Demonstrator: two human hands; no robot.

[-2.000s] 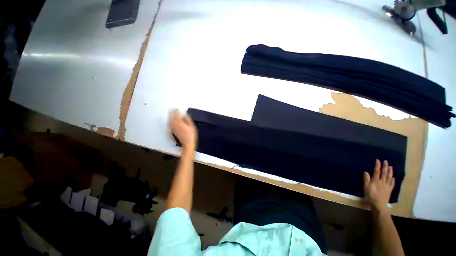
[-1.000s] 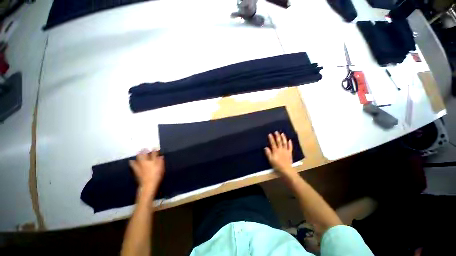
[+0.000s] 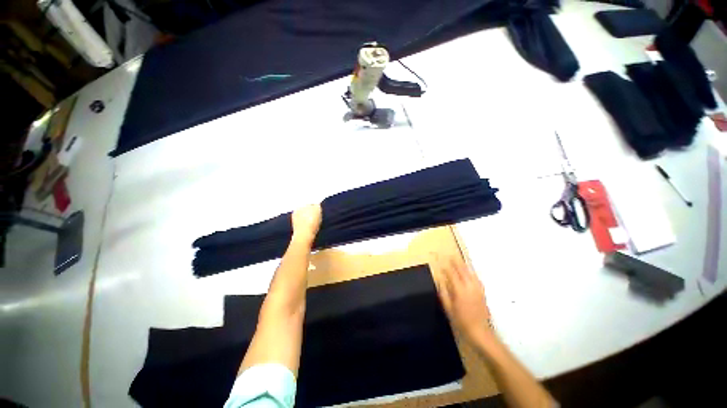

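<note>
Dark cut panels (image 3: 367, 335) lie flat at the near table edge, with a stepped upper left edge. Beyond them lies a long bundle of dark cut pieces (image 3: 398, 199), its right end ragged and layered. My left hand (image 3: 307, 223) is at the upper edge of the bundle's middle, fingers closed over the fabric; my left forearm crosses over the panels and hides part of them. My right hand (image 3: 462, 299) is at the right edge of the panels, over the tan board patch, fingers extended and slightly blurred, holding nothing visible.
An electric cutter (image 3: 367, 84) stands mid-table before a large dark fabric lay (image 3: 263, 64). At right are shears (image 3: 569, 199), a red object (image 3: 602, 217), a grey block (image 3: 644, 275), white paper (image 3: 642, 219), a pen (image 3: 673, 185) and folded dark pieces (image 3: 638, 107). A flat-based stand (image 3: 69, 241) is at left.
My left hand has moved from the panels up to the bundle and grips it. My right hand has shifted from on top of the panels to their right edge. The view has tilted towards the far side.
</note>
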